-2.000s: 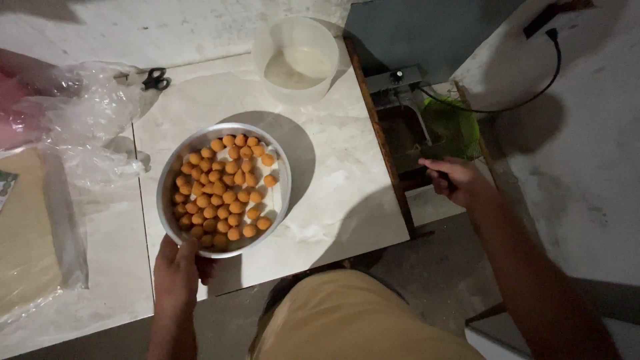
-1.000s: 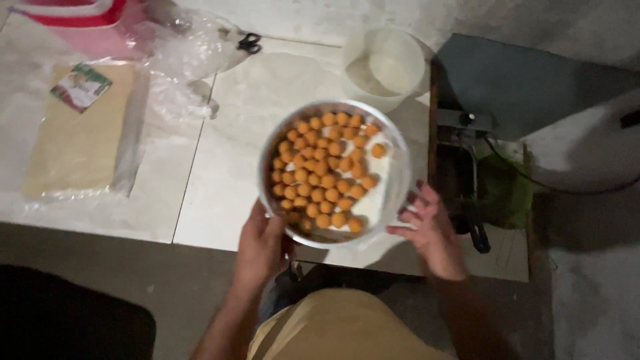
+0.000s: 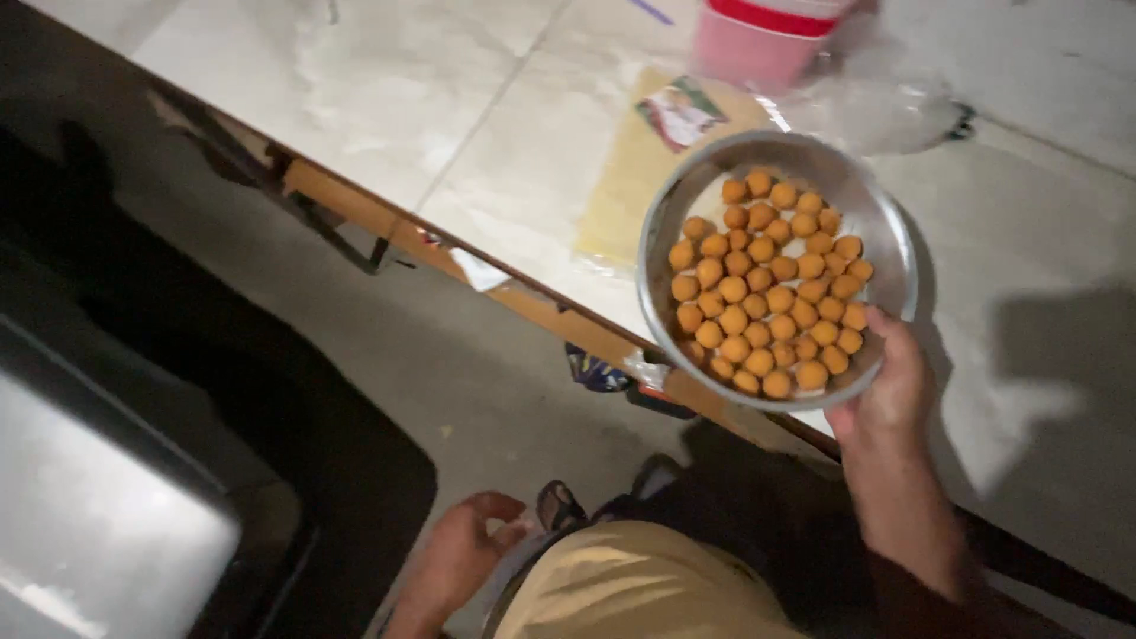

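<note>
A round metal pan (image 3: 890, 257) holds many small orange-brown balls (image 3: 781, 297) in a loose layer. My right hand (image 3: 892, 382) grips its lower right rim, thumb on the inside and fingers beneath. The pan is over the table's front edge and partly covers a flat yellowish plastic-wrapped package (image 3: 617, 191) bearing a printed label. My left hand (image 3: 466, 550) hangs low beside my body, away from the pan, with fingers loosely curled and nothing visible in it.
The light marble-patterned table (image 3: 373, 98) runs diagonally across the view. Behind the package stand a pink container with a red rim (image 3: 768, 40) and crumpled clear plastic (image 3: 874, 111). A dark object with a shiny top (image 3: 98, 497) is at lower left. Packets (image 3: 599, 368) show below the table edge.
My left hand has let go of the pan, and my right hand, near its rim a second ago, now holds it. The view has swung left, past the clear tub.
</note>
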